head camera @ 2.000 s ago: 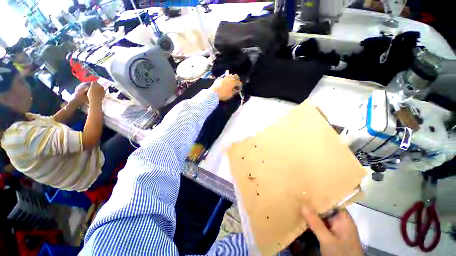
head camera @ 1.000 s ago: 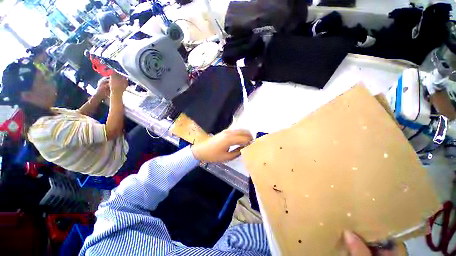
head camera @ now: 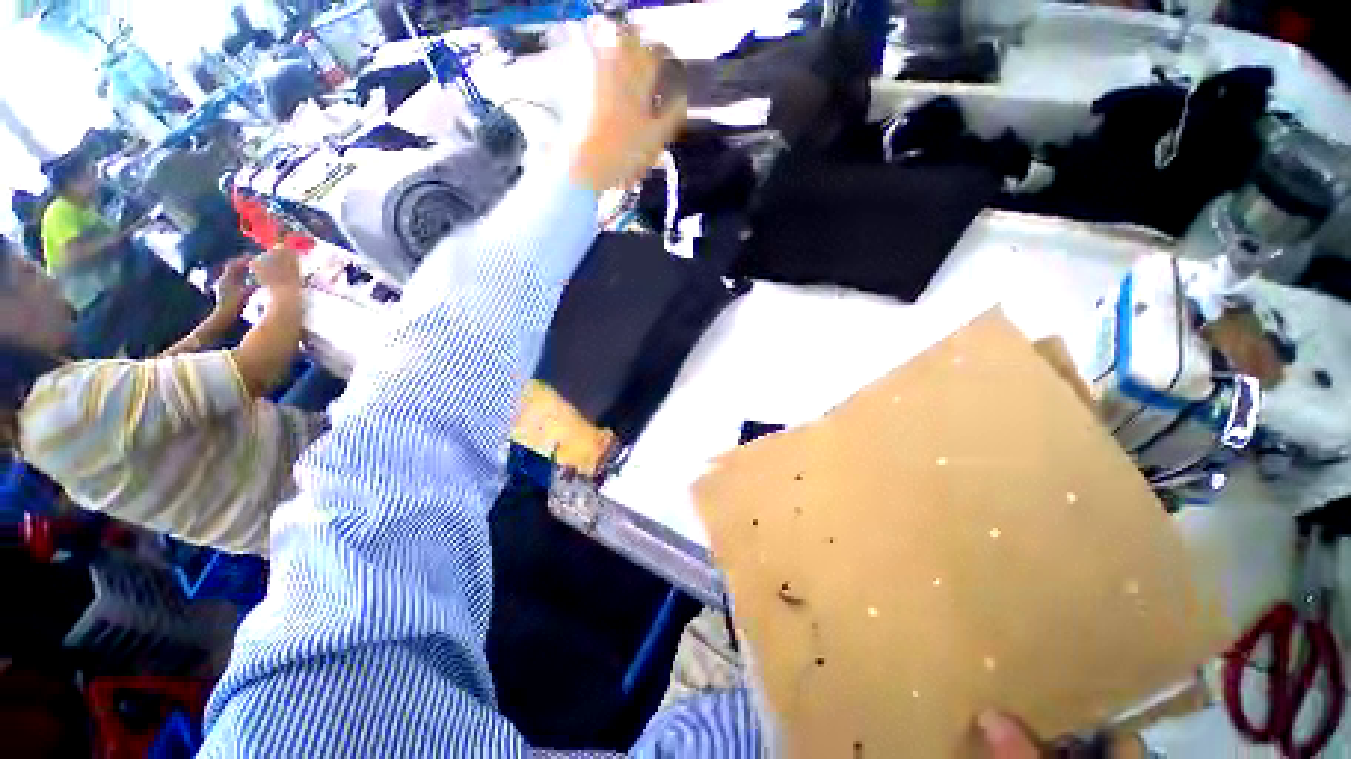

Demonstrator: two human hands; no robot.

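Note:
The tan cardboard pattern (head camera: 963,549), with small holes, is tilted over the white sewing table at lower right. My right hand (head camera: 1037,737) grips its lower edge, thumb on top, fingers mostly hidden and cut off by the picture's rim. My left hand (head camera: 630,111) is stretched far forward at upper centre, blurred; whether it holds anything cannot be told. Black cut pieces (head camera: 630,319) lie below it, with a tan piece (head camera: 560,427) at the table edge. A white strip (head camera: 673,208) shows just below my left hand.
The white and blue sewing machine (head camera: 1156,334) stands at right. Red-handled scissors (head camera: 1283,675) lie at lower right. Black fabric (head camera: 867,223) covers the table's back. A person in a striped shirt (head camera: 163,430) sits at left beside another machine (head camera: 430,200).
My left hand moved back to the table's front edge beside the cardboard, then far forward again to upper centre. My right hand keeps hold of the cardboard, which shifted in view.

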